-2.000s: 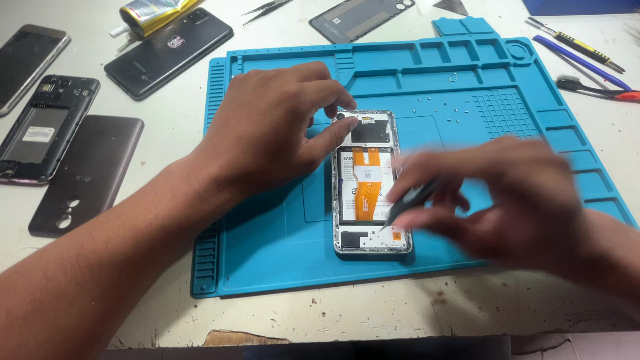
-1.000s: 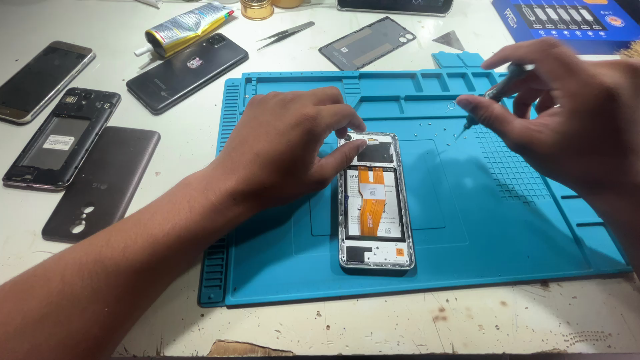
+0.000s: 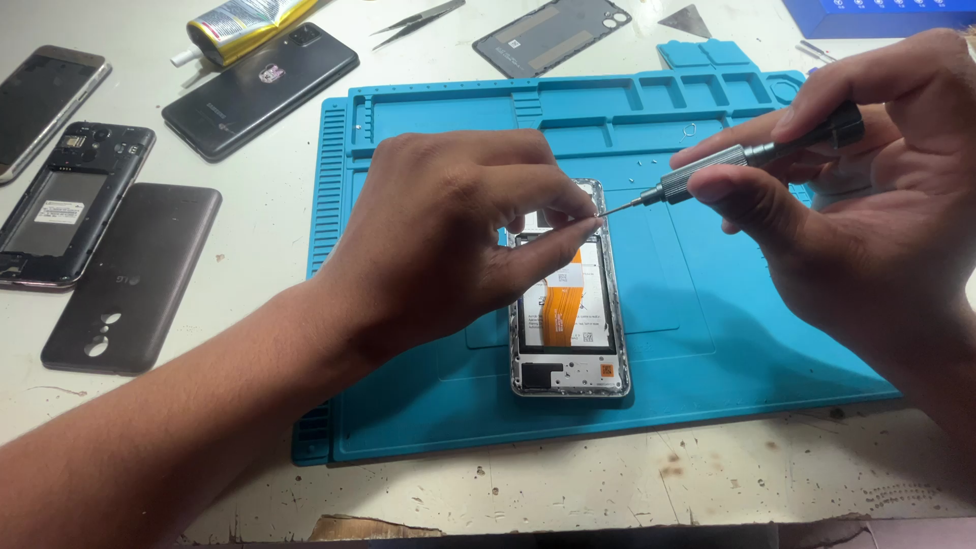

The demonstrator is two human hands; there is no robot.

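An opened smartphone [image 3: 570, 372] lies on a blue silicone repair mat [image 3: 427, 412], its battery and orange flex cable [image 3: 563, 313] exposed. My right hand [image 3: 854, 183] grips a precision screwdriver [image 3: 705, 171] that points down to the left. The driver's tip meets the thumb and index fingertips of my left hand [image 3: 473, 221], which are pinched together over the phone's upper part. A tiny screw may be between them, but it is too small to tell. Several tiny screws [image 3: 642, 162] lie on the mat right of the phone's top. My left hand hides much of the phone's upper half.
Left of the mat lie a gold-edged phone [image 3: 46, 107], an opened black phone [image 3: 99, 183] and a dark back cover [image 3: 145, 259]. Behind are a black Samsung phone [image 3: 259, 91], a yellow tube [image 3: 244, 30], tweezers [image 3: 419, 23], a grey back cover [image 3: 553, 34] and a blue box [image 3: 862, 19].
My right hand has brought the screwdriver from over the mat's right side to my left fingertips. Two seconds ago it was over the phone's lower end. My left hand stays at the phone's top.
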